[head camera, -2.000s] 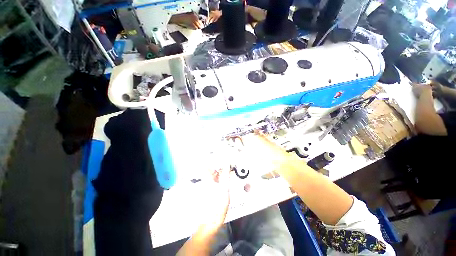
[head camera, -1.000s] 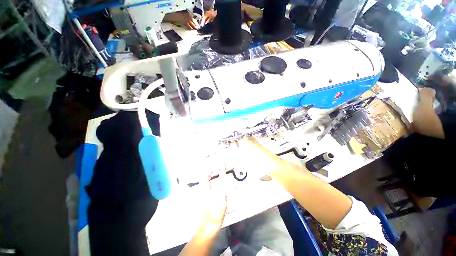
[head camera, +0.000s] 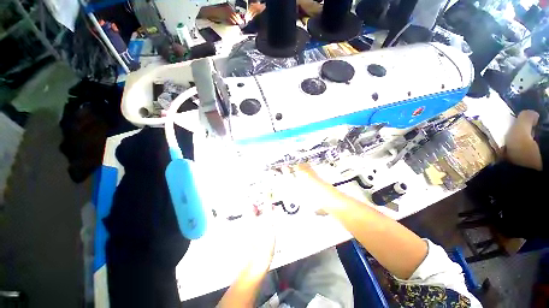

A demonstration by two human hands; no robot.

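Note:
A long white sewing machine head with a blue band (head camera: 361, 90) lies across the white table. My right hand (head camera: 307, 183) reaches in under the head, near the metal needle parts; its fingers are washed out by glare. My left hand (head camera: 262, 246) is low over the table in front of the machine, also overexposed. What either hand holds cannot be made out. A small reddish thing (head camera: 257, 210) lies near my left fingertips. A dark curved attachment with a round end (head camera: 291, 207) lies between my hands. A blue paddle-shaped lamp (head camera: 186, 198) hangs at the left.
Black cloth (head camera: 144, 222) drapes over the table's left side. A dark thread spool (head camera: 389, 193) lies right of my right forearm. Cardboard with clear plastic (head camera: 454, 153) is at the right. Black thread cones (head camera: 281, 30) stand behind the machine. Another person's arm (head camera: 522, 141) is at the right edge.
The view has shifted slightly. My right hand stays under the machine head with little movement. My left hand stays low at the table's front, its fingers lost in glare.

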